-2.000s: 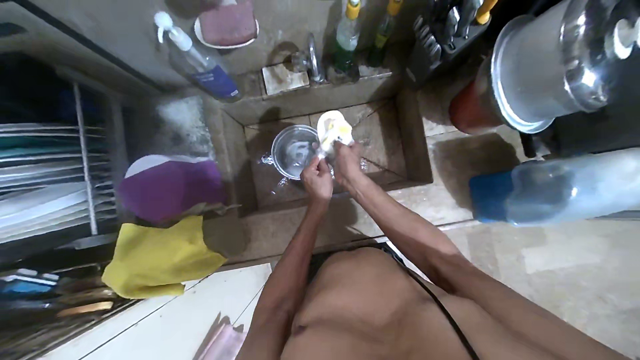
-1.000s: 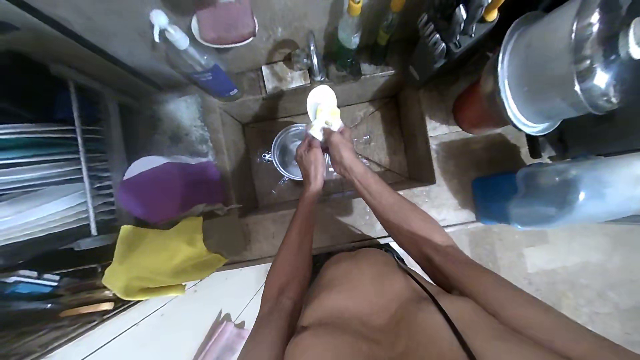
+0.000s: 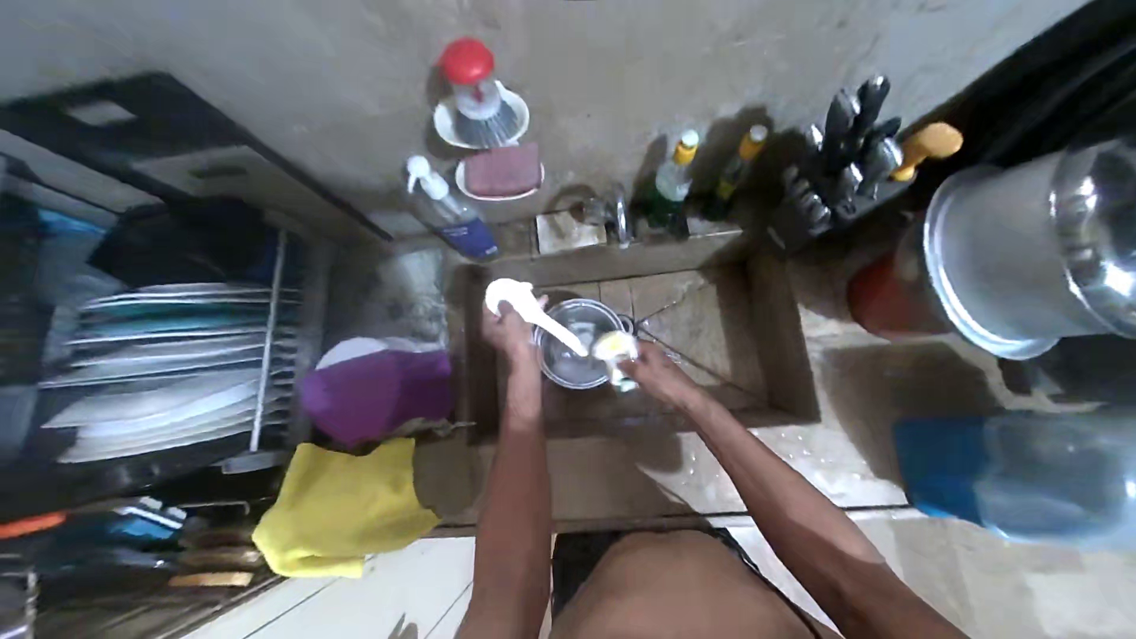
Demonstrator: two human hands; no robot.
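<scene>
My left hand [image 3: 510, 330] grips a white ladle-like utensil [image 3: 541, 318] by its round end, and the long handle slants down to the right above a metal pot [image 3: 575, 377]. The pot sits in the left half of the stone sink [image 3: 781, 355] and seems to hold water. On the pot's right side, my right hand [image 3: 652, 368] is closed on a pale yellow and white sponge [image 3: 615, 348]. Thin metal utensils [image 3: 692, 359] lie on the sink floor to the right of the pot.
A faucet [image 3: 621, 217], a spray bottle [image 3: 457, 213], bottles [image 3: 672, 182] and a knife block [image 3: 799, 213] stand behind the sink. Left are a plate rack [image 3: 266, 355], a purple cloth [image 3: 377, 395] and a yellow cloth [image 3: 342, 510]. Right are a large metal pot [image 3: 994, 257] and a blue container [image 3: 941, 466].
My hands, close together before, are now apart: the left has moved left with the white utensil, the right holds the sponge. The view has shifted to show more of the wall.
</scene>
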